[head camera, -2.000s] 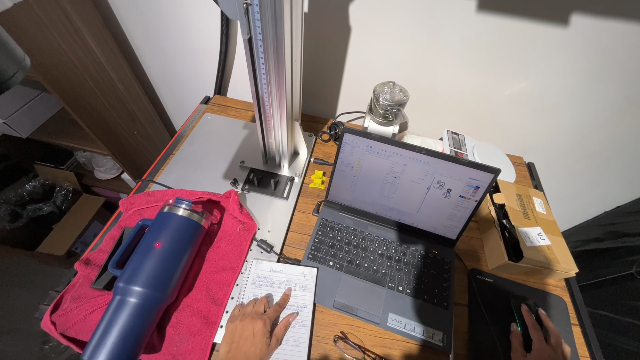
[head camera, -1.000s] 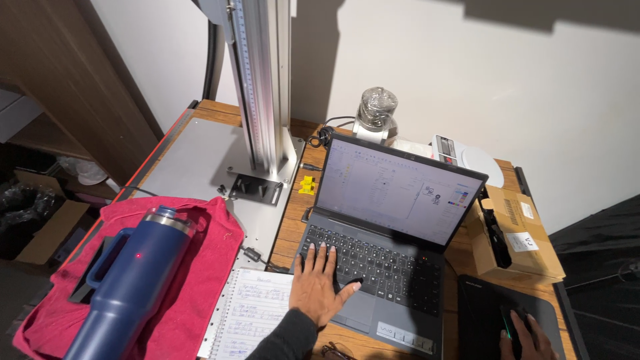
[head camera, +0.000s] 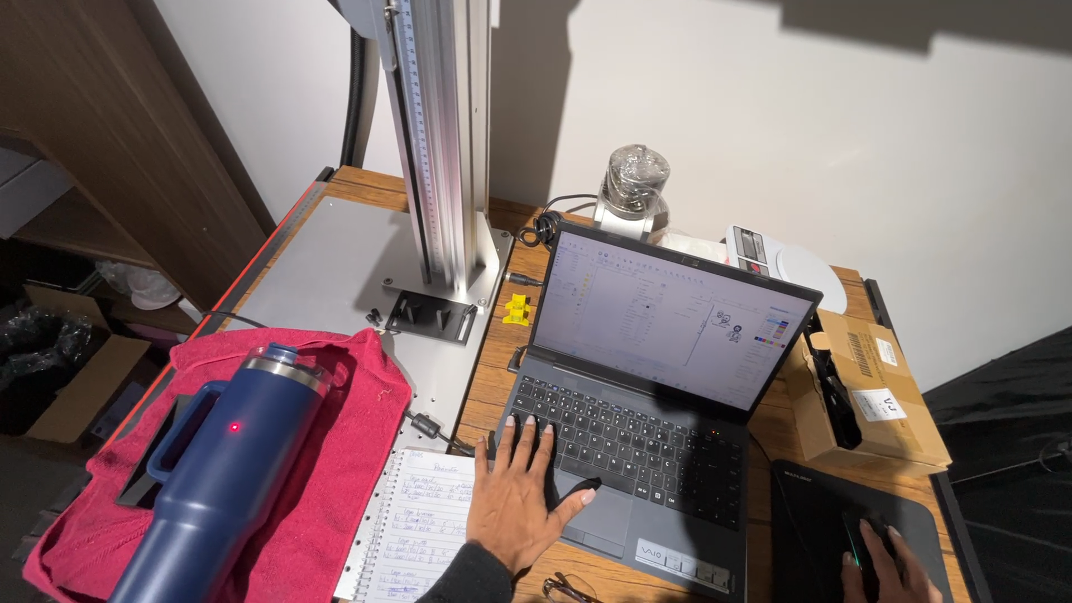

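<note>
My left hand (head camera: 517,494) rests spread over the left edge of the laptop keyboard (head camera: 620,444), fingertips on the keys and thumb near the touchpad. My right hand (head camera: 892,557) lies over a dark computer mouse (head camera: 861,544) with a small green light, on a black mouse pad (head camera: 804,494). The laptop screen (head camera: 670,310) shows a drawing program's window. Beside my left wrist lies a spiral notebook (head camera: 419,528) with handwriting. A blue tumbler with a handle (head camera: 226,477) lies on a red towel (head camera: 352,394), a red laser dot on its side.
An upright metal column with a scale (head camera: 452,151) stands on a metal base plate (head camera: 335,243). Yellow plastic pieces (head camera: 517,310) lie near the laptop. Behind it are a plastic-wrapped device (head camera: 635,188) and a white kitchen scale (head camera: 796,268). A cardboard box (head camera: 879,402) sits right; eyeglasses (head camera: 569,589) lie in front.
My left hand has moved from the notebook page onto the left side of the laptop keyboard. My right hand stays at the mouse.
</note>
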